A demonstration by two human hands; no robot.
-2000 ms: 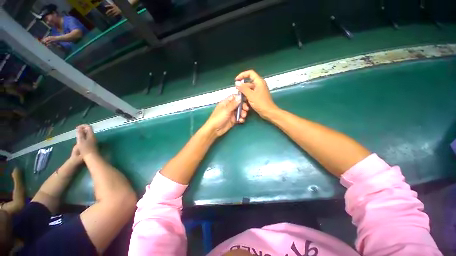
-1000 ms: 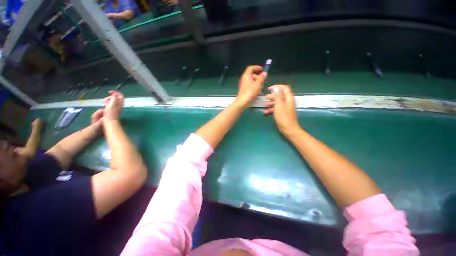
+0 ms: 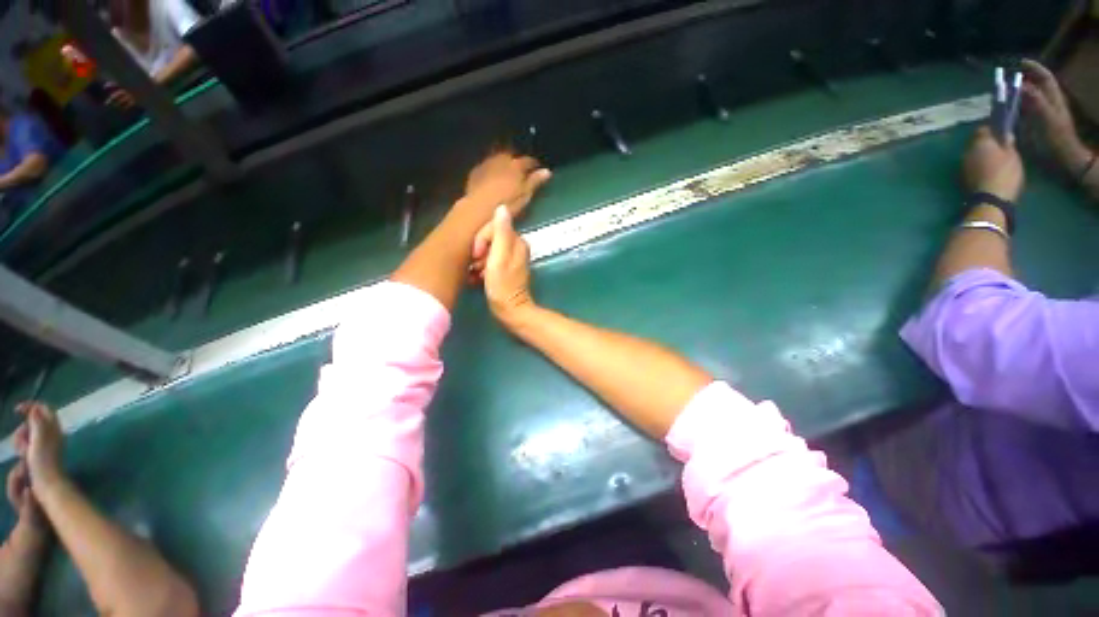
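Observation:
My left hand point(image 3: 504, 181) is over the dark green belt, beyond the pale rail. It is blurred, and a slim pen-like piece point(image 3: 532, 140) shows just past its fingers; I cannot tell if they touch. My right hand point(image 3: 506, 263) is at the near edge of the rail, close beside my left wrist, thumb up and fingers curled. Its palm side is partly hidden, so I cannot tell if it holds anything. More slim dark pieces lie spaced along the belt, one left of my hands point(image 3: 407, 215) and one to the right point(image 3: 611, 131).
The white rail point(image 3: 627, 215) with chipped paint runs between belt and glossy green bench point(image 3: 723, 277). A grey post point(image 3: 90, 323) meets it at left. A neighbour's hands are at lower left. At right, a person in lilac holds silver tubes point(image 3: 1006, 106). People are across the line.
The view has swung right, bringing the lilac-sleeved person in. My left hand, which held up a pale-tipped pen, is now low over the belt; that pen no longer shows. My right hand is beside my left wrist.

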